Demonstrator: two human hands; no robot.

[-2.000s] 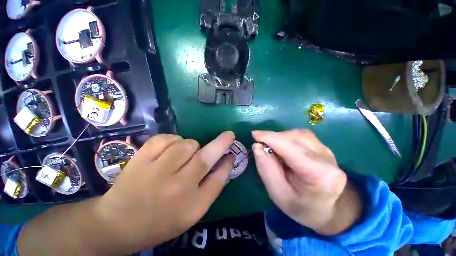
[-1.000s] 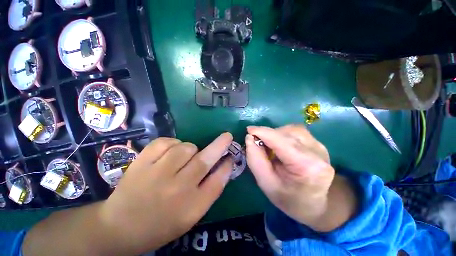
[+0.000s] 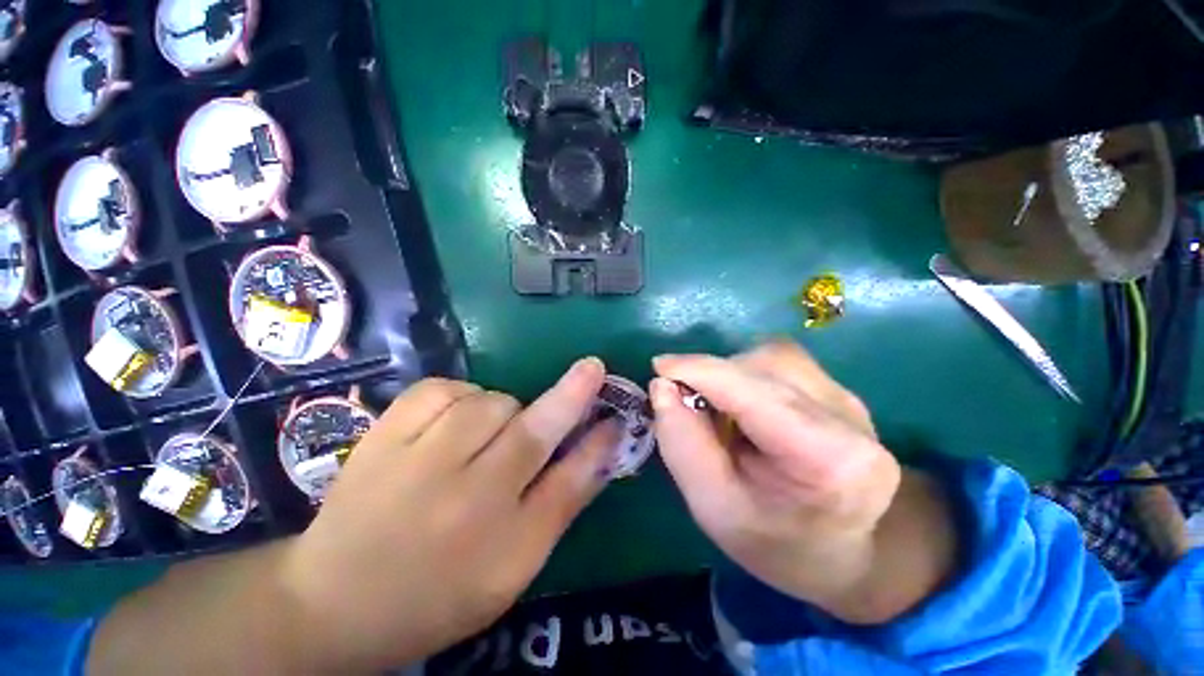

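Note:
A round watch case point(image 3: 633, 425) with a circuit board in it lies near the front of the green mat. My left hand point(image 3: 442, 495) holds it with the index finger and another finger on its left side, covering part of it. My right hand point(image 3: 779, 462) is at the right edge of the case. Its thumb and index finger are pinched on a small thin item point(image 3: 691, 398) with a pale, dark-centred end; the rest is hidden by the fingers.
A black tray point(image 3: 396, 264) of round watch cases, some with boards and batteries, fills the left. A black fixture point(image 3: 577, 185) lies behind my hands. Gold tape point(image 3: 821, 300), tweezers point(image 3: 1006, 328), a brown pot point(image 3: 1003, 218) and a dark bin point(image 3: 951, 73) are at the right.
The whole view has shifted slightly, showing more of the tray. My left hand stays on the case. My right hand stays pinched beside it and has moved only slightly.

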